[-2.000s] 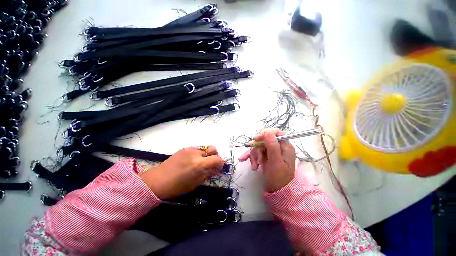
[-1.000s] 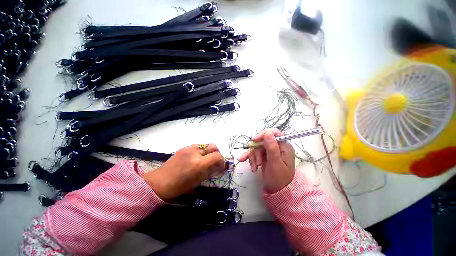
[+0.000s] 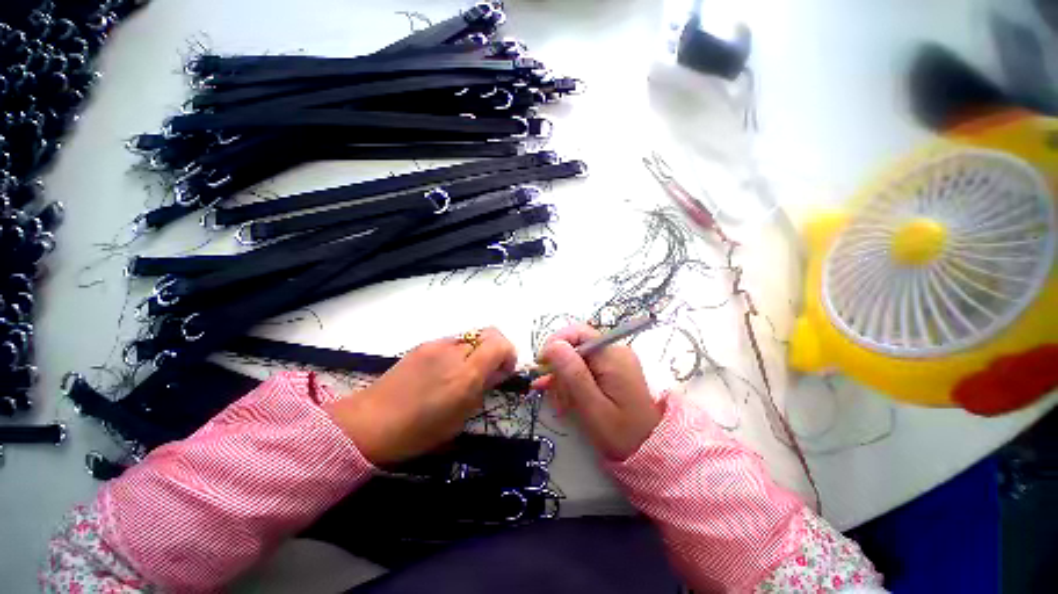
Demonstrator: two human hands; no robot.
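Observation:
My left hand point(image 3: 435, 392), with a gold ring on a finger, pinches the ringed end of a black webbing strap point(image 3: 313, 353). My right hand point(image 3: 598, 389) holds a slim silver-grey, pen-like tool point(image 3: 621, 332). Its tip is at the strap end and partly hidden by my fingers. The two hands nearly touch there. Dark thread tails point(image 3: 511, 408) stick out around the strap end. More black straps point(image 3: 487, 493) with silver D-rings lie below my left hand and forearm, partly covered.
A pile of black straps point(image 3: 348, 124) lies beyond my hands. A dense heap point(image 3: 33, 128) is at the far left. Thread waste point(image 3: 650, 269) and a reddish cord point(image 3: 754, 325) lie right of centre. A yellow fan point(image 3: 917, 240) stands at the right, a small black item point(image 3: 711, 52) farther back.
My right hand has moved left to the strap end with the tool, which now tilts more steeply. My left hand has stayed nearly in place.

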